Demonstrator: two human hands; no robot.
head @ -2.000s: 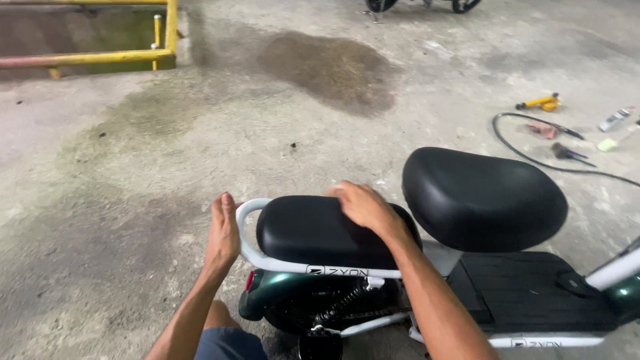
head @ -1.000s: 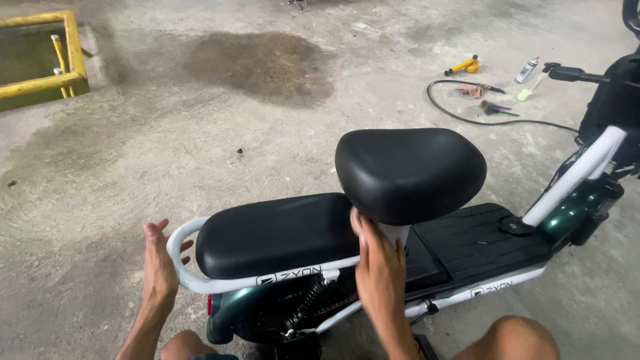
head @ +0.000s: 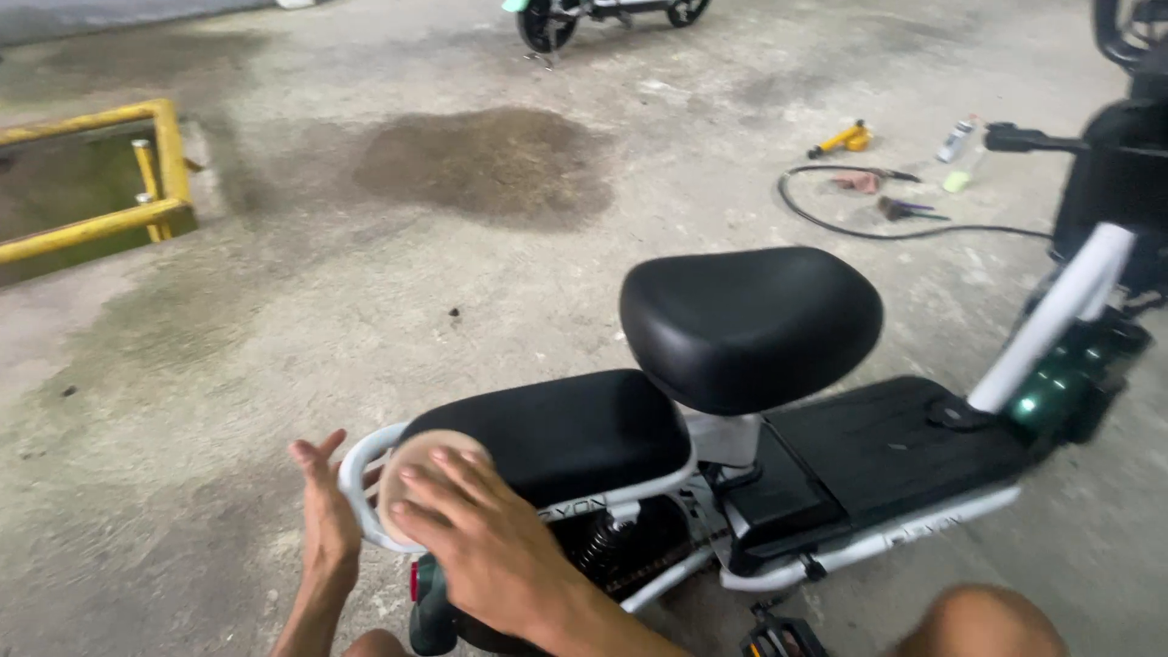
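Observation:
A white-framed electric scooter stands across the view, with a black rear seat, a larger black front saddle and a white rear grab rail. Under my right hand is a round beige pad, pressed flat at the rail and the back end of the rear seat. My left hand is at the outer side of the rail's loop, its thumb and a finger raised; some fingers pass behind the rail, so its hold is partly hidden. Below the rail show a red tail light and a dark green fender.
On the concrete floor lie a yellow tool, a black hose, a pink cloth, a brush and a spray can. A yellow metal railing borders a pit at left. Another two-wheeler stands behind.
My right hand has moved left from beside the front saddle's post to the rear end of the seat and rail. My left hand stays by the rail.

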